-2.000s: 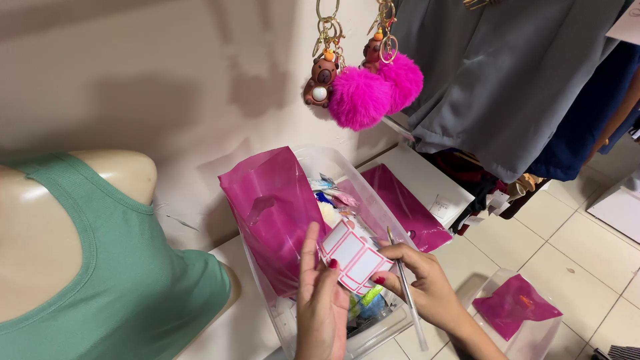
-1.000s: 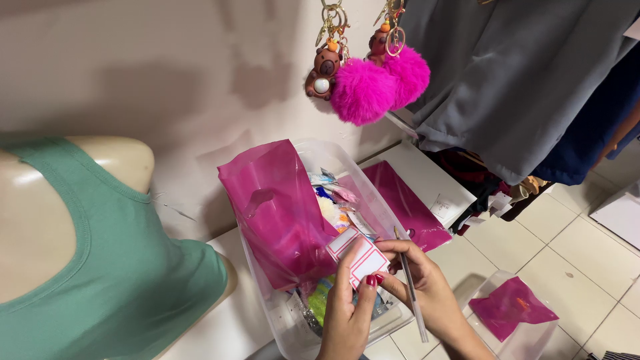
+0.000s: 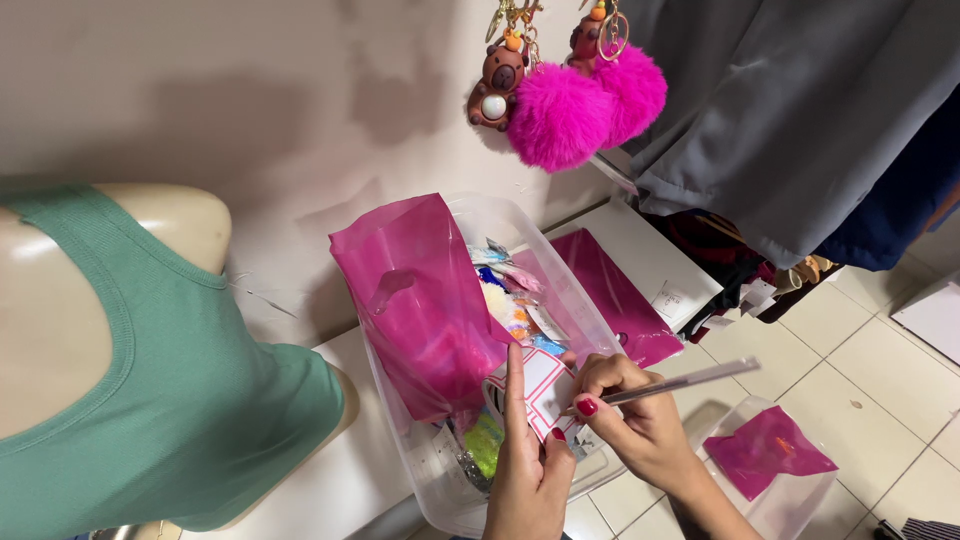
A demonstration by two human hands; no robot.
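My left hand (image 3: 529,465) holds a curved sheet of white labels with pink borders (image 3: 546,386) over a clear plastic bin. My right hand (image 3: 637,420) grips a slim clear-barrelled pen (image 3: 675,381), its tip at the label sheet and its other end pointing right. Beneath them, the translucent bin (image 3: 405,465) contains small packaged items, among them a lime-green fuzzy one (image 3: 484,446). A magenta plastic bag (image 3: 420,300) lies over the bin's left side, just behind my left hand. The lower part of the label sheet is partly hidden by my fingers.
A mannequin torso in a green tank top (image 3: 165,360) stands at left. Capybara keychains with magenta pompoms (image 3: 562,116) hang above the bin. Grey garments (image 3: 765,97) hang at right. Another magenta bag (image 3: 615,300) lies on the white shelf; a small clear bin (image 3: 787,502) is lower right.
The pen has swung from steeply slanted beside the labels to a flatter angle, with its tip at the sheet. My left fingers have shifted around the label sheet, which now curves.
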